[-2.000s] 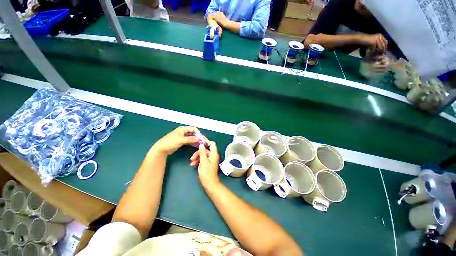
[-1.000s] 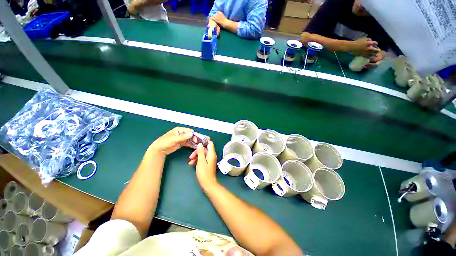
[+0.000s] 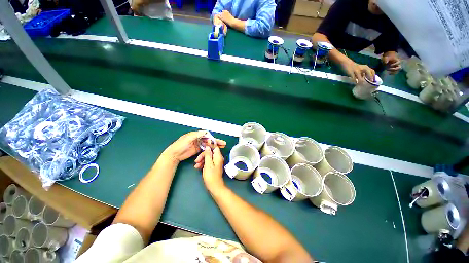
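Observation:
My left hand (image 3: pixel 185 146) and my right hand (image 3: pixel 211 163) meet over the green bench, left of the housings. Their fingertips hold a small ring-like white part (image 3: pixel 207 140), partly hidden by the fingers. Beige cup-shaped housings (image 3: pixel 272 173) stand open side up in two rows just right of my hands. Three in the front row show blue ovals and white tabs at the lower rim; the front right one shows a white tab. A loose white and blue ring (image 3: pixel 89 173) lies on the bench beside the bag of rings (image 3: pixel 56 136).
An open carton (image 3: pixel 77 198) of housings is at lower left. Two wired units (image 3: pixel 440 218) are at right. Across the dark green conveyor (image 3: pixel 205 85) are a blue tape dispenser (image 3: pixel 215 44), three blue coil-like parts (image 3: pixel 302 51) and people. A printed sheet (image 3: pixel 437 33) hangs upper right.
The part between my fingers has turned and shows more of its round face. Across the line, a person's hand has brought a beige unit with dark leads onto the belt's far edge.

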